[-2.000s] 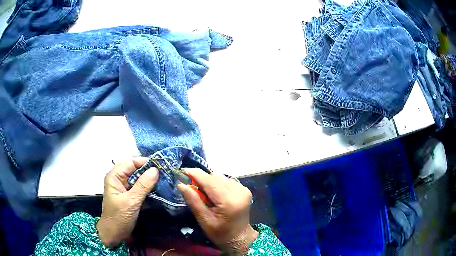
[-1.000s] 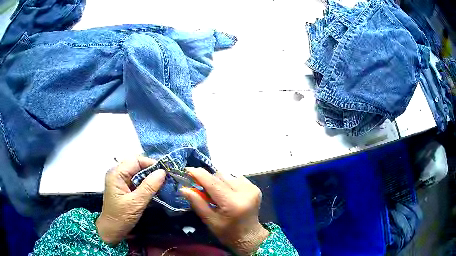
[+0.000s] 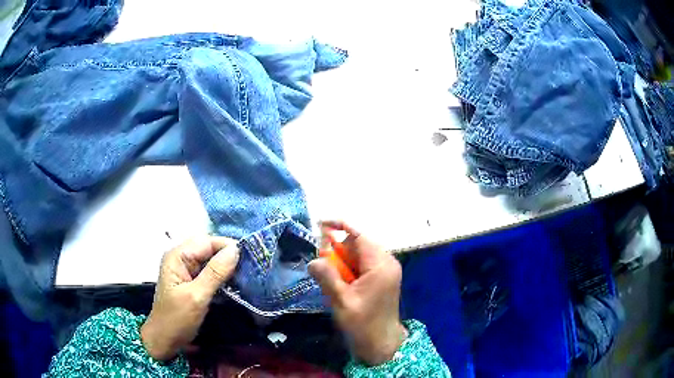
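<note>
A blue denim garment [image 3: 96,111] lies spread on the white table, with one sleeve [image 3: 236,155] running down to the table's front edge. My left hand [image 3: 188,288] pinches the left edge of the cuff [image 3: 277,284] between thumb and fingers. The placket above the cuff gapes and shows a dark inside. My right hand [image 3: 362,288] is slightly blurred, at the right side of the cuff, closed around orange-red thread snips [image 3: 341,261]. The blades are hard to make out. I cannot tell if the right fingers touch the cuff.
A denim pile [image 3: 547,103] is stacked at the right of the white table [image 3: 369,170]. A blue plastic crate [image 3: 443,317] stands below the table edge at the right, with denim beside it. More denim lies at the far left corner. A dark red apron is at my lap.
My right hand with the snips has moved right, away from the left hand and the placket. The cuff is now spread wider and more of its face shows. My left hand has barely moved.
</note>
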